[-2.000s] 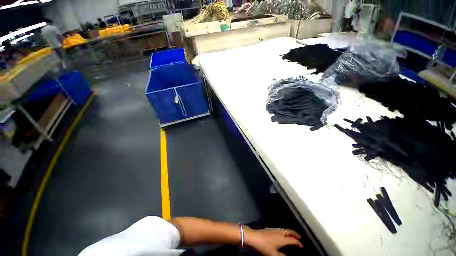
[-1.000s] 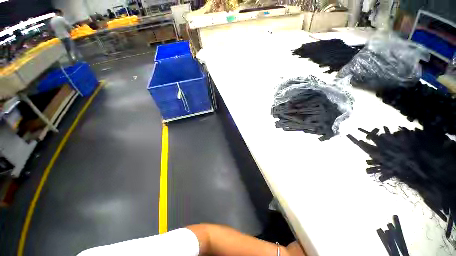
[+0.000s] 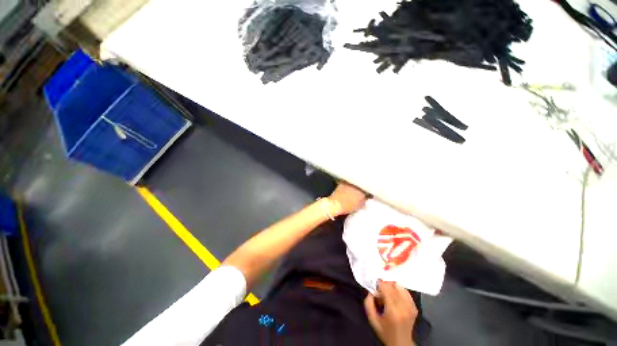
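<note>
A crumpled white cloth or bag with a red print (image 3: 423,260) is at my lap, below the table's front edge. My right hand (image 3: 392,311) grips its lower edge with thumb and fingers. My left hand (image 3: 349,197) is at the table edge by the cloth's upper left corner; its fingers are partly hidden, so its hold is unclear. A small group of black fabric tabs (image 3: 441,121) lies on the white table (image 3: 325,128). A large pile of black tabs (image 3: 453,34) lies behind them.
Bagged tabs (image 3: 287,40) lie left of the pile. Thread snips (image 3: 591,161) with red and black handles and thread waste (image 3: 551,105) are at the right, beside a pale cord (image 3: 582,230). A blue bin (image 3: 118,125) stands on the floor at the left.
The view has swung right and down. The white printed cloth and my right hand have come into view. My left hand now shows at the table edge beside the cloth.
</note>
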